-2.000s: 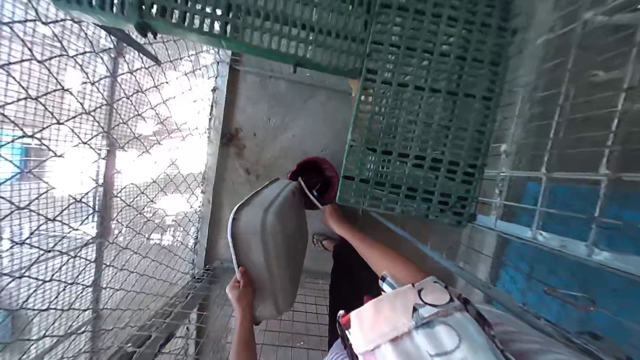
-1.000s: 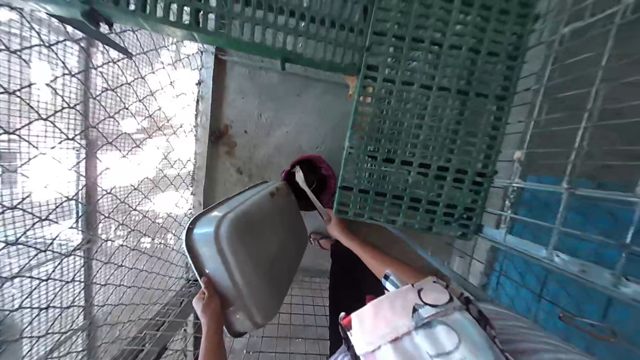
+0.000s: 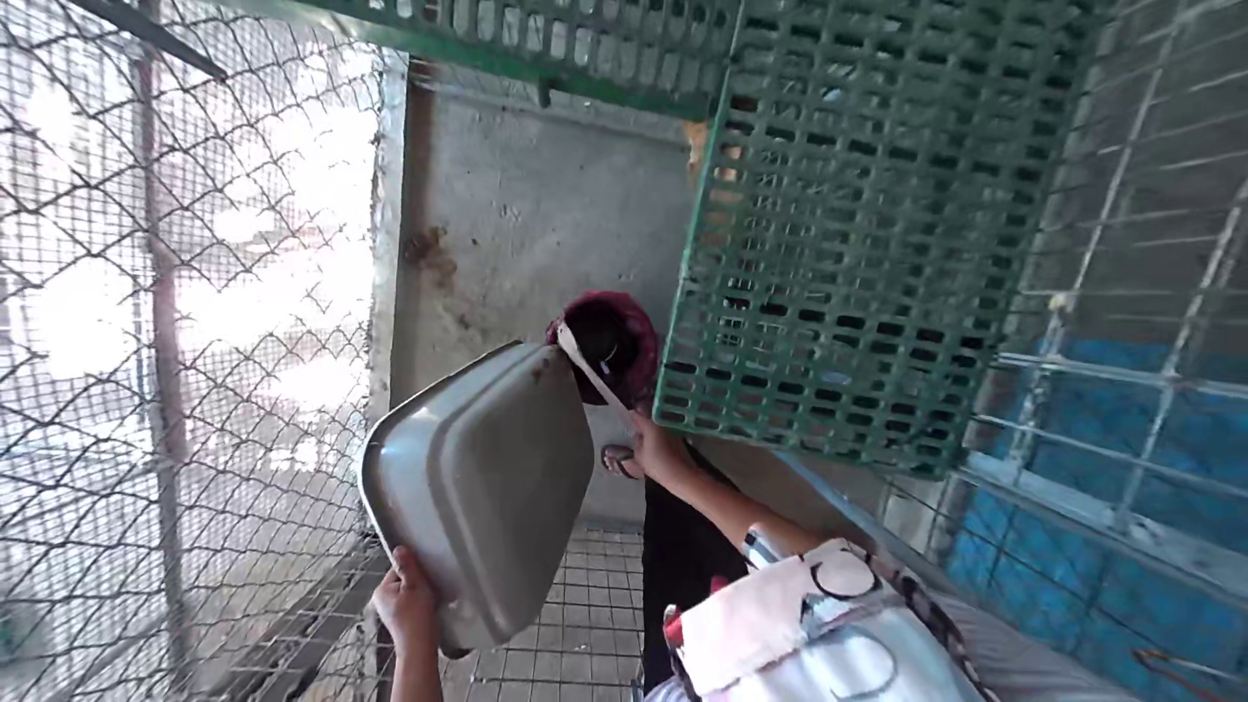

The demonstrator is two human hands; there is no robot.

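My left hand grips the lower rim of a large grey tray, tilted with its underside facing me. Its upper corner rests at or just over the mouth of a dark red bucket-like container on the floor. My right hand holds a pale flat-ended scraper or spatula, whose tip is at the tray's corner above the container. The tray's inside is hidden, and what lies in the dark container cannot be made out.
Green slatted plastic panels stand at the right and top. Chain-link fence runs along the left. Wire grid stands at the right, with blue panels behind. Below are wire mesh and my sandaled foot; concrete floor lies beyond.
From two seconds to one second ago, the tray swung left and turned more of its underside toward me. The scraper tip is now at the tray's corner.
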